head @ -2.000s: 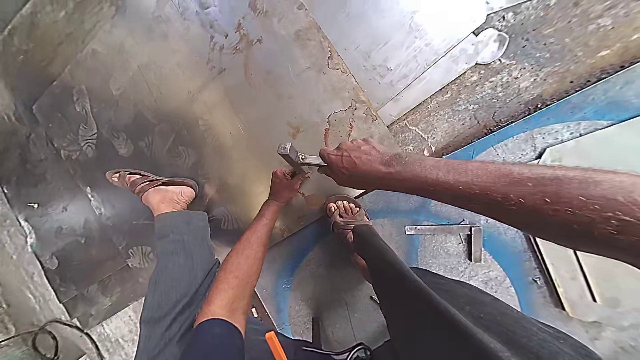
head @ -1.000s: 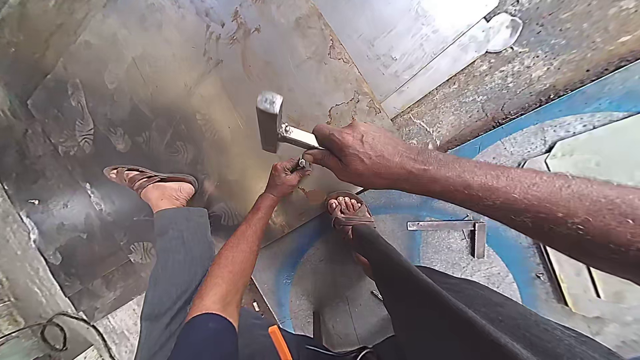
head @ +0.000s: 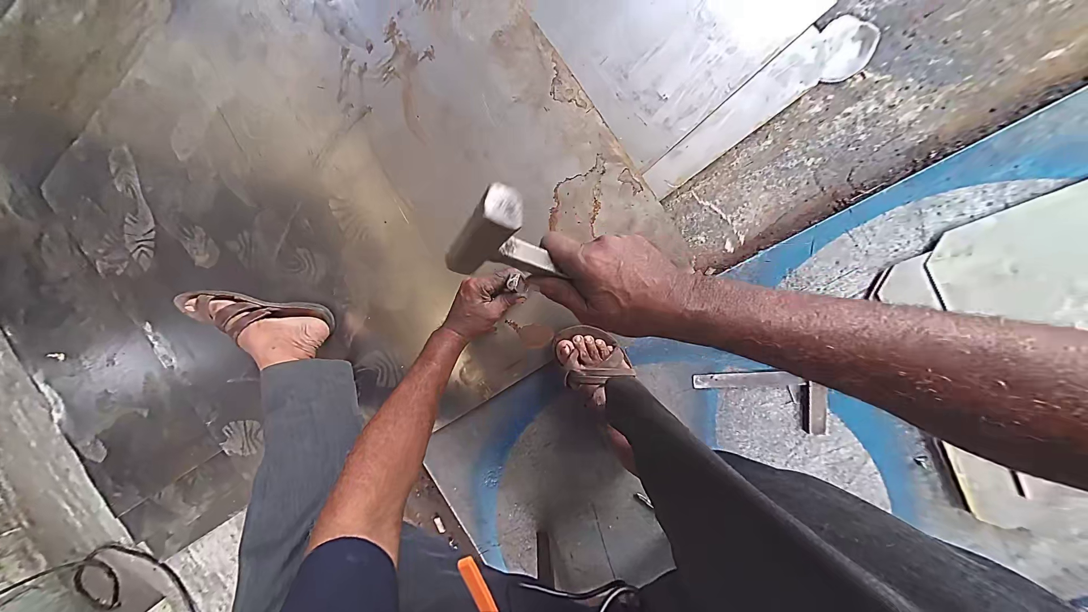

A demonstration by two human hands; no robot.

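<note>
My right hand (head: pixel 620 280) grips the handle of a hammer (head: pixel 486 228), whose block-shaped metal head is raised just above and left of my left hand. My left hand (head: pixel 478 304) is closed around a short metal tool (head: pixel 515 282), a punch or chisel by its look, with its top end showing between the fingers. The lower end of that tool is hidden. Beneath both hands lies a large metal sheet (head: pixel 408 170) with rust stains and shoe prints. My sandalled feet stand on either side of my left arm.
A bright metal plate (head: pixel 671 68) lies at the upper right, by a concrete strip (head: pixel 918 110). Blue-painted plate (head: pixel 501 501) with an L-shaped metal piece (head: pixel 812 399) on it is at the lower right, near pale panels (head: pixel 1011 255). A black cable (head: pixel 102 569) curls at the lower left.
The hammer head was low by my left hand two seconds ago, then rose one second ago; it is still raised, tilted somewhat differently. My left hand stays in about the same place.
</note>
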